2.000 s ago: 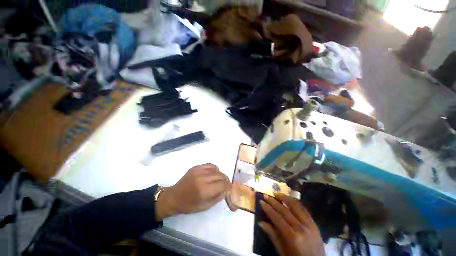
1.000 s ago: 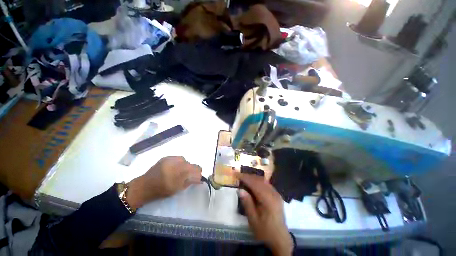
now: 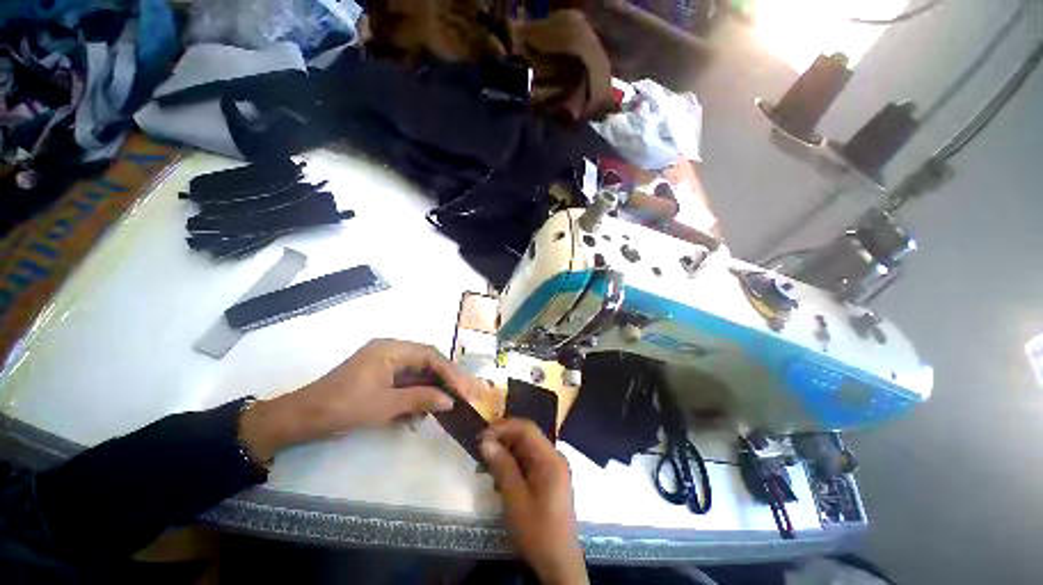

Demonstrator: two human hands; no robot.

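My left hand (image 3: 395, 386) grips one end of a narrow black strip (image 3: 463, 427) in front of the needle plate. My right hand (image 3: 526, 463) pinches the strip's other end. A small black fabric panel (image 3: 531, 408) lies on the machine bed (image 3: 471, 331), just behind my right fingers. The presser foot area (image 3: 511, 357) is at the left end of the white and blue sewing machine head (image 3: 686, 331). Black-and-grey strips (image 3: 303, 299) lie left of the machine, with a bundle of black strips (image 3: 263, 208) farther back.
Sewn black pieces (image 3: 612, 409) lie under the machine arm, beside black-handled scissors (image 3: 683, 474). A metal fitting (image 3: 769, 478) is farther right. A heap of black garment fabric (image 3: 400, 131) lies behind. Dark thread cones (image 3: 818, 94) stand at the back right.
My left hand has moved right, towards the needle area, and my right hand has come in to meet it. Both now hold the strip. The camera view has shifted.
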